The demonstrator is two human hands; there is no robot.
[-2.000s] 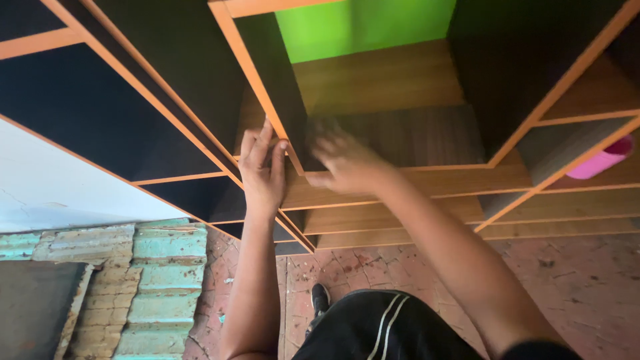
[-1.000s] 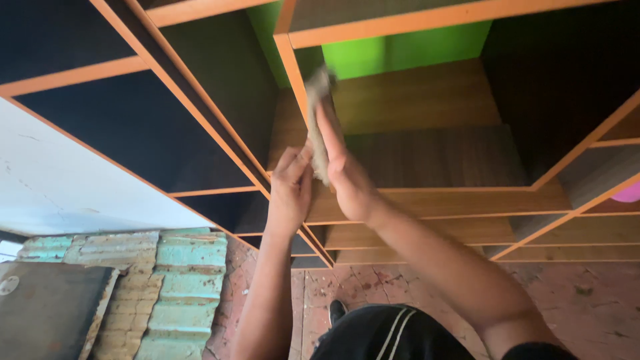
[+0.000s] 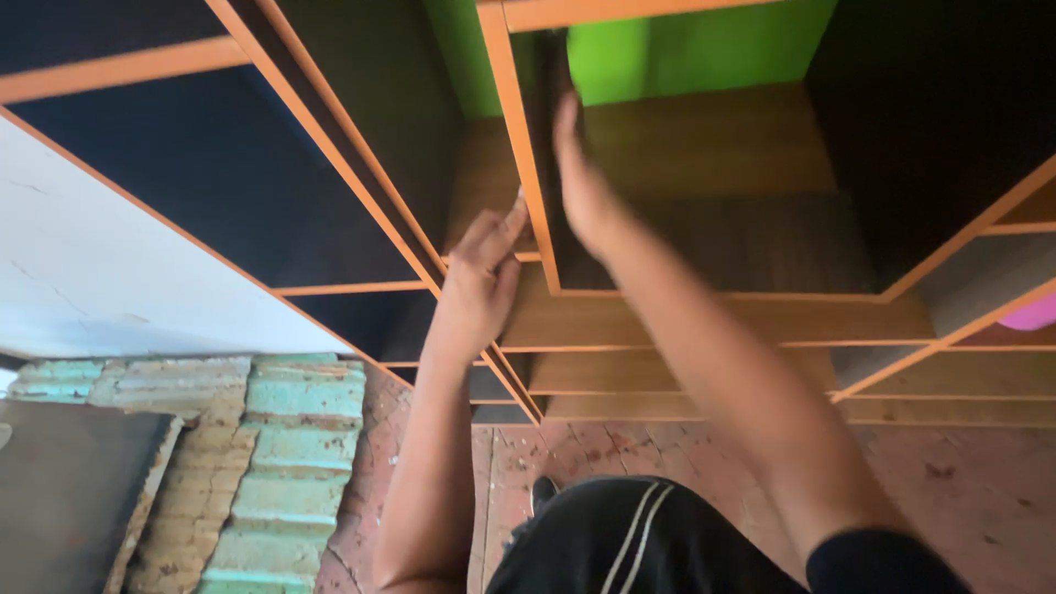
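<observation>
A tall shelving unit with orange edge banding and dark side panels stands before me, its back bright green. My left hand rests at the outer side of an upright panel's orange front edge, fingers pointing up, holding nothing that I can see. Inside the same compartment, my right hand lies flat along the inner face of that panel, blurred. A dark, blurred shape shows at its fingertips; whether this is a cloth in the hand cannot be told. Below the hand is the compartment's brown wood-look floor.
More dark compartments run along the left, beside a white wall. Corrugated turquoise sheets and a dark panel lie lower left. Lower shelves sit above reddish paving. A pink object is at the right.
My right hand, with a greyish cloth at the panel's front edge one second ago, has moved to the panel's inner face. My left hand stays beside the edge.
</observation>
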